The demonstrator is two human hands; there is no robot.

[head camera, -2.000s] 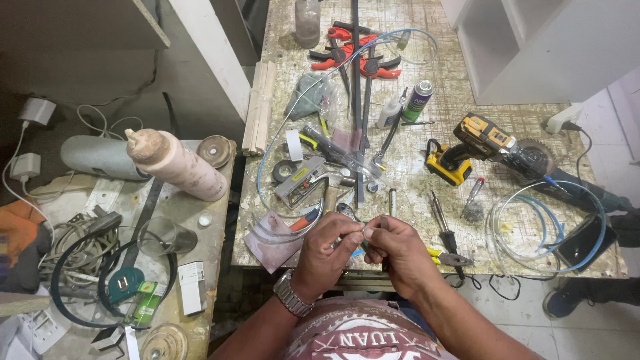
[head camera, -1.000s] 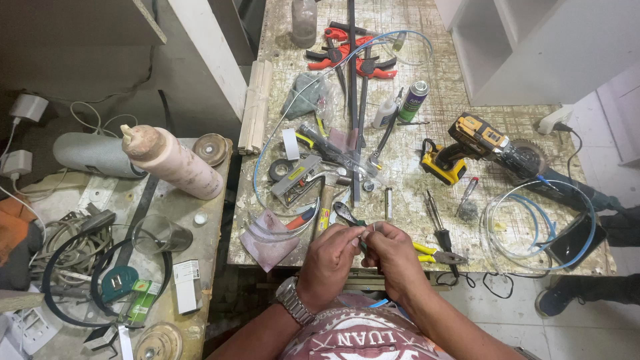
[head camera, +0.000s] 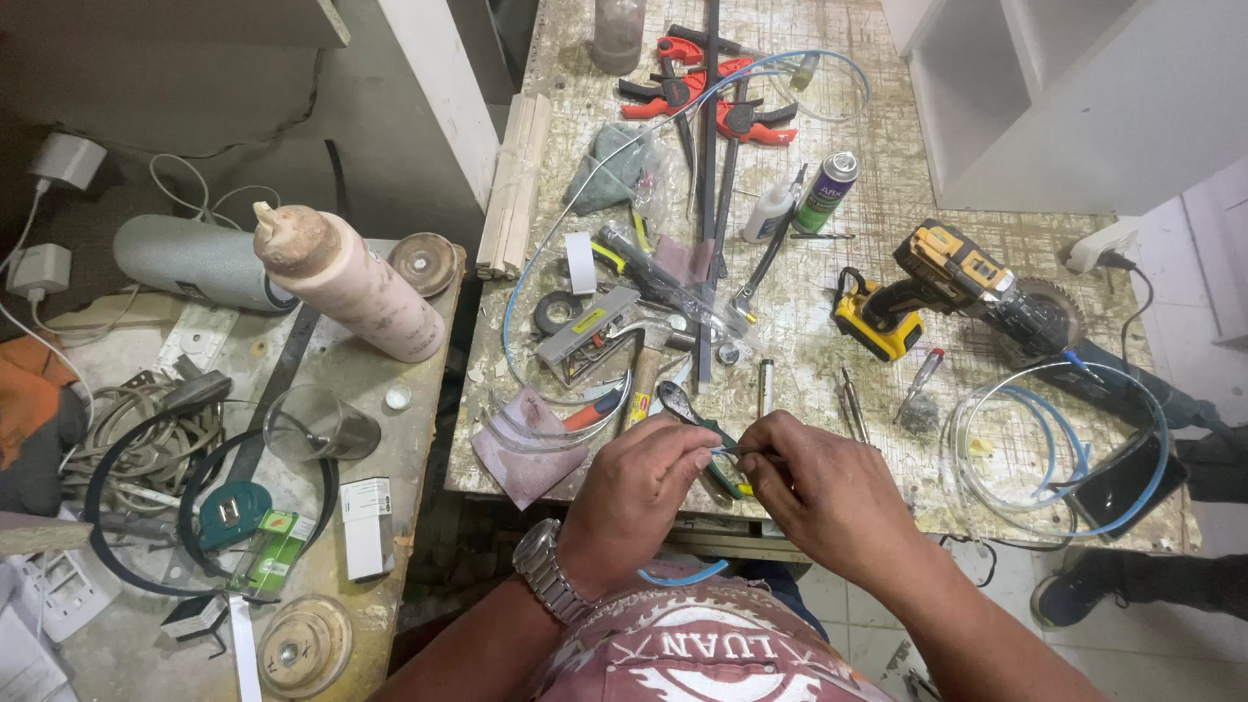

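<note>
My left hand (head camera: 639,492), with a metal watch (head camera: 553,570) on the wrist, pinches a small bluish piece, perhaps a tube end. My right hand (head camera: 824,487) meets it from the right, thumb and finger closed on a thin dark piece whose kind I cannot tell. A length of blue tubing (head camera: 684,575) shows below my left hand. Just beyond the hands lie a hammer (head camera: 645,375), a marker-like cylinder (head camera: 766,387) and a tool with a green handle (head camera: 723,472). The fingers partly hide what they hold.
A cordless drill (head camera: 951,273), coiled tubing (head camera: 1160,458) and a phone (head camera: 1131,483) lie right. Red-black clamps (head camera: 673,93), metal bars (head camera: 707,195) and a spray can (head camera: 827,193) lie farther back. A side table at left holds a pink bottle (head camera: 351,283) and cables. Someone's shoe (head camera: 1068,590) shows at right.
My hands have parted slightly, and the small piece between the fingertips now shows. The yellow-handled pliers seen right of my hands earlier are now mostly hidden. The view has shifted a little.
</note>
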